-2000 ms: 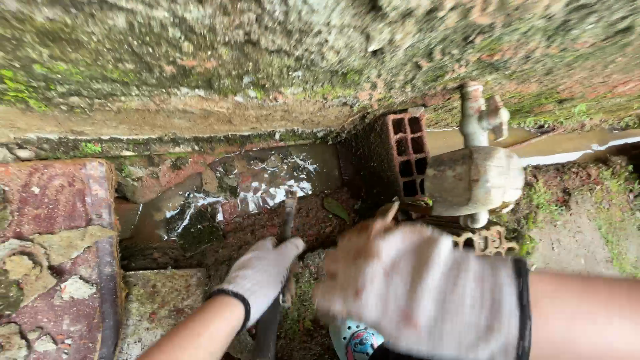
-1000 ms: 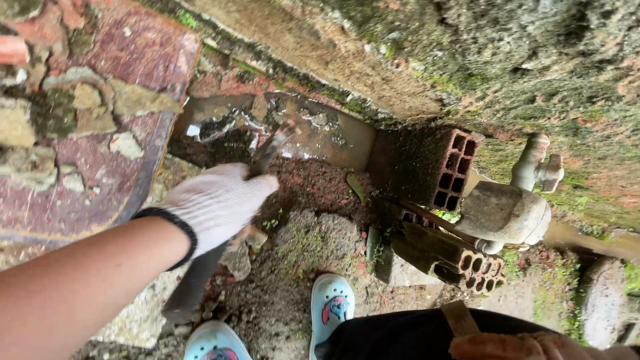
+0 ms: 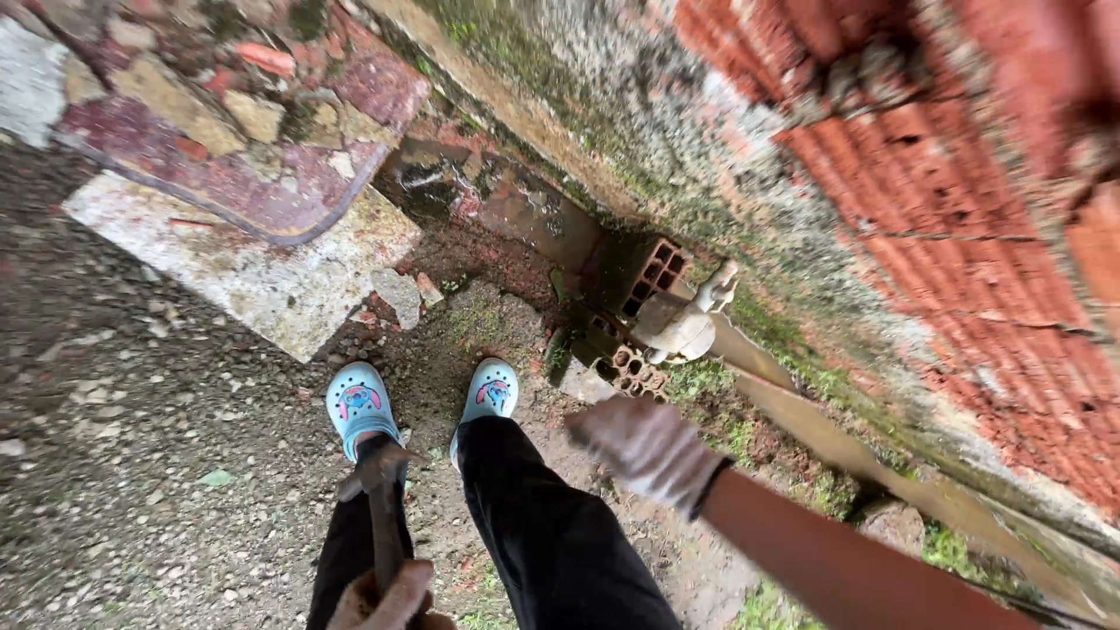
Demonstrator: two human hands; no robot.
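My left hand (image 3: 389, 599), in a dirty knit glove, grips the handle of a hammer (image 3: 381, 503) at the bottom; its worn head points up over my left trouser leg. My right hand (image 3: 647, 446), in a striped pale glove stained brown, is blurred, with its fingers curled, and is just below the hollow bricks; whether anything is in it cannot be told. One hollow clay brick (image 3: 654, 276) stands in the ditch by the wall, with a broken hollow brick (image 3: 632, 369) below it. A whitish plastic fitting with a valve (image 3: 678, 328) sits against them.
Muddy water (image 3: 534, 214) lies in the narrow ditch along the mossy wall (image 3: 612, 114). At upper left, a reddish board (image 3: 297, 197) bearing rubble overlaps a pale slab (image 3: 262, 271). My feet, in light blue clogs (image 3: 359, 402), stand on soil and gravel beside the ditch.
My left hand has drawn back from the ditch towards my body, with the tool still in it. My right hand has come up from the lower right edge. The view has widened and turned.
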